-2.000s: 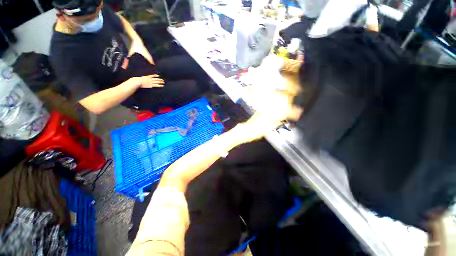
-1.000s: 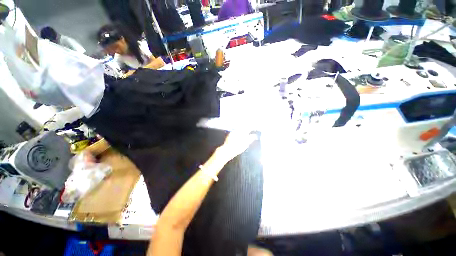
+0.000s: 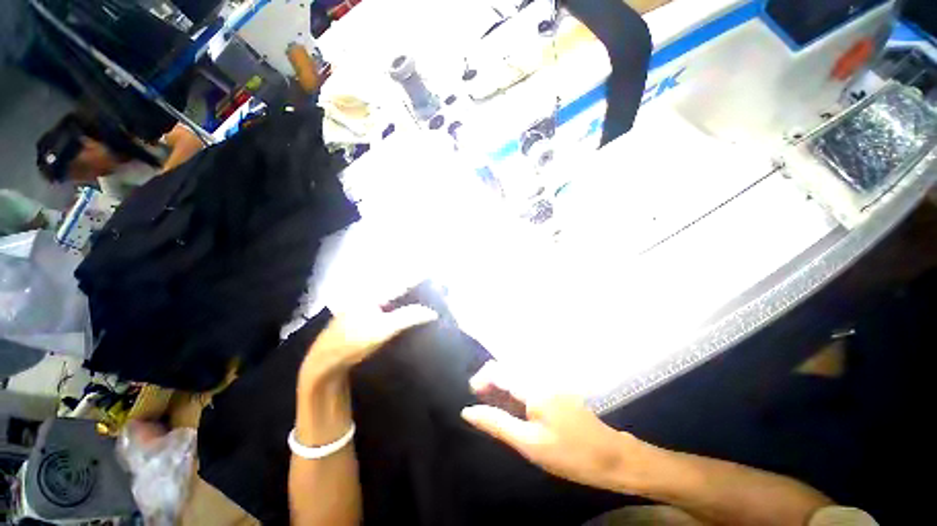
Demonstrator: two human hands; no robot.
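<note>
A black garment piece (image 3: 406, 411) lies at the front edge of the white machine table and over my lap. My left hand (image 3: 360, 334), with a white wristband, is at its upper edge, thumb and fingers at the cloth. My right hand (image 3: 545, 416) is at its right edge, thumb on the near side. Glare hides the exact grip of the fingertips. The sewing machine head (image 3: 678, 77), white with a blue stripe, stands beyond. Its metal parts (image 3: 539, 211) are above and right of my hands; the needle cannot be made out.
A large black garment pile (image 3: 205, 247) lies at left. A plastic bag (image 3: 162, 473) and a grey fan-like box (image 3: 70, 478) are at lower left. A black strip (image 3: 625, 72) hangs over the machine. A clear tray (image 3: 873, 139) is at right. A person in a cap (image 3: 77, 154) is at upper left.
The view has swung from the neighbouring worker and blue basket to the machine. My left hand has shifted left in view; my right hand has come up to the cloth's edge.
</note>
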